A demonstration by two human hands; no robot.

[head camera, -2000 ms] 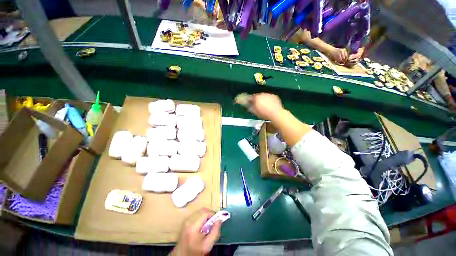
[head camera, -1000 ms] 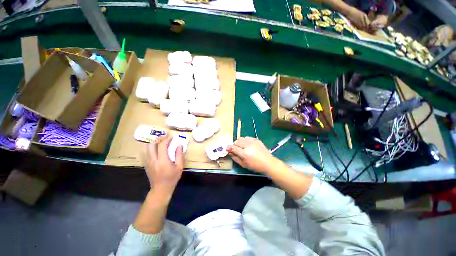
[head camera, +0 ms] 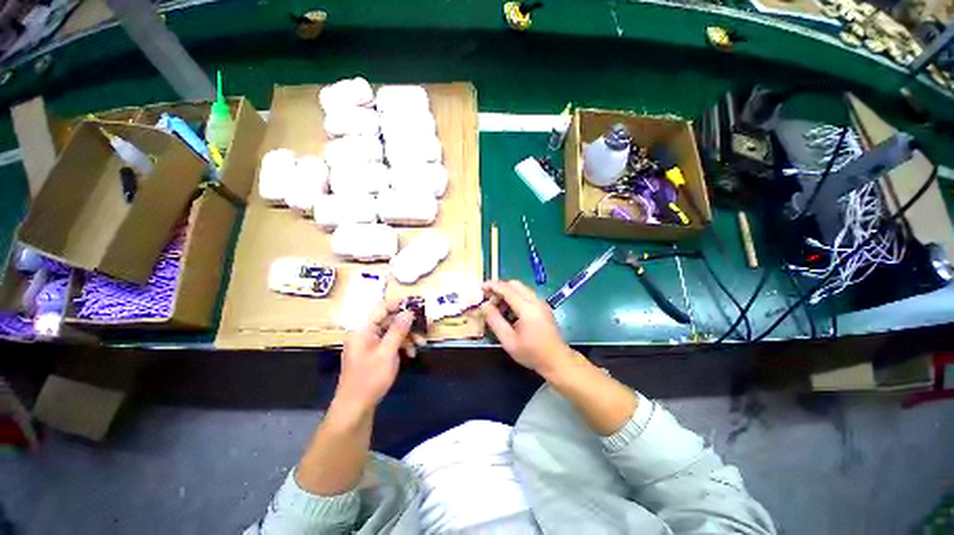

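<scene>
A white housing half (head camera: 452,302) with small dark parts lies near the front edge of the brown cardboard sheet (head camera: 243,303). My right hand (head camera: 520,326) pinches its right end. My left hand (head camera: 379,350) holds a small dark part (head camera: 415,311) between thumb and fingers at the housing's left end. Another white shell (head camera: 364,298) with a small dark mark lies just behind my left hand. An open housing with a yellowish inner assembly (head camera: 302,278) lies farther left. Many closed white housings (head camera: 356,180) lie in rows behind.
To the right are a blue screwdriver (head camera: 536,253), a silver bar-shaped tool (head camera: 582,276), black-handled pliers (head camera: 658,285), a parts box (head camera: 636,227) and tangled white cables (head camera: 853,214). Cardboard boxes with purple strips (head camera: 134,284) stand left. The conveyor (head camera: 408,40) runs behind, carrying small yellow assemblies.
My right hand came back from over the conveyor and now holds the housing. My left hand has let go of the white shell and moved right, taking hold of the dark part.
</scene>
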